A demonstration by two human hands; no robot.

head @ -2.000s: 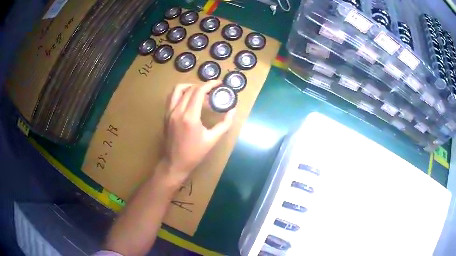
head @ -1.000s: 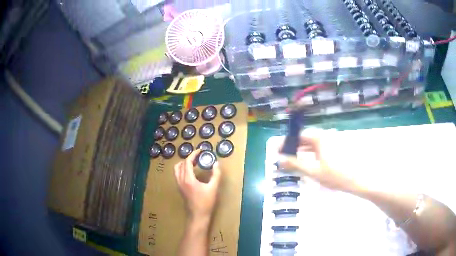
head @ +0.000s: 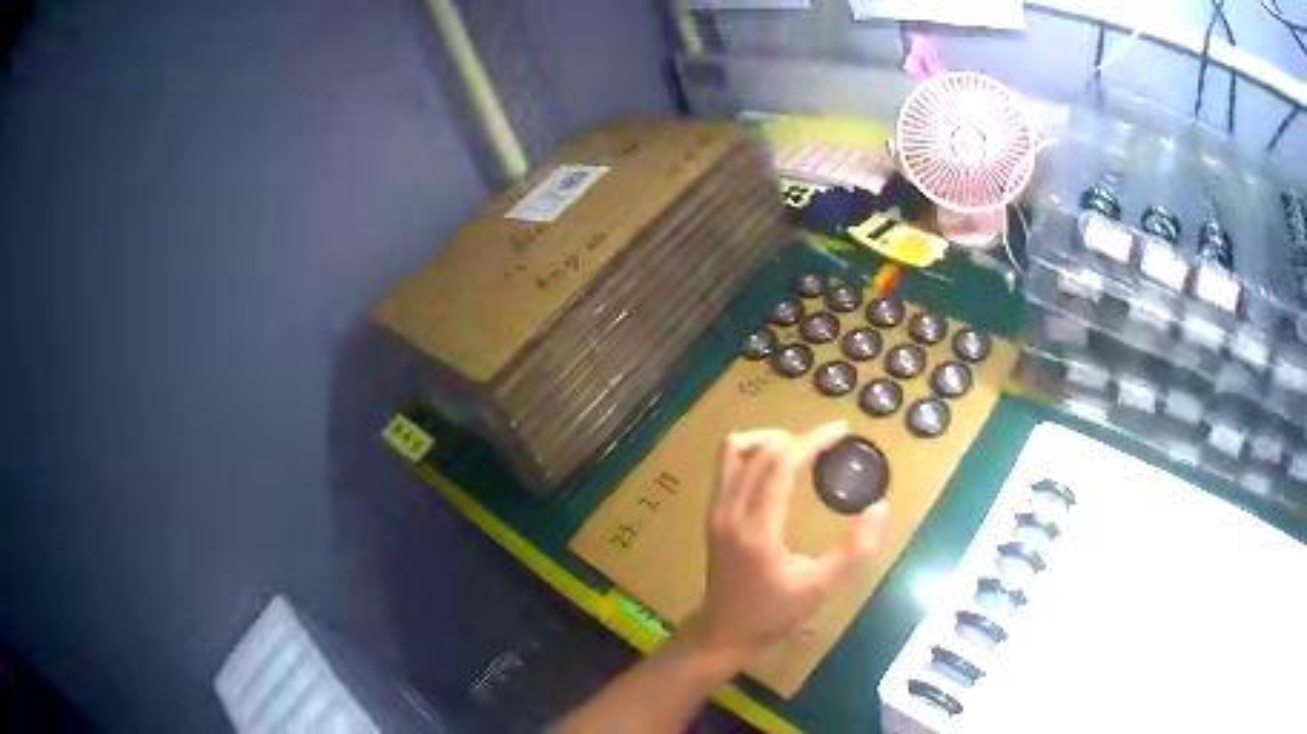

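Observation:
My left hand (head: 781, 545) holds one round black-rimmed component (head: 851, 475) between thumb and fingers, above the brown cardboard sheet (head: 688, 495). Its dark glassy face is turned up towards me. Several like components lie face up in rows on the far part of the sheet, one of them (head: 927, 416) just beyond the held one. The white tray (head: 1147, 588) at the right holds several components upright in a line along its left side. My right hand is not in view.
Stacked cardboard (head: 573, 287) stands left of the sheet. A pink fan (head: 968, 144) and a yellow card (head: 900, 240) are at the back. Clear plastic trays (head: 1147, 337) are stacked at the back right. Yellow tape (head: 530, 552) edges the bench. A white ridged stack (head: 294, 674) is at lower left.
The view has swung left. My right hand, with the dark corded tool, has gone out of the picture. My left hand still holds a component, now clear of the rows and nearer to me.

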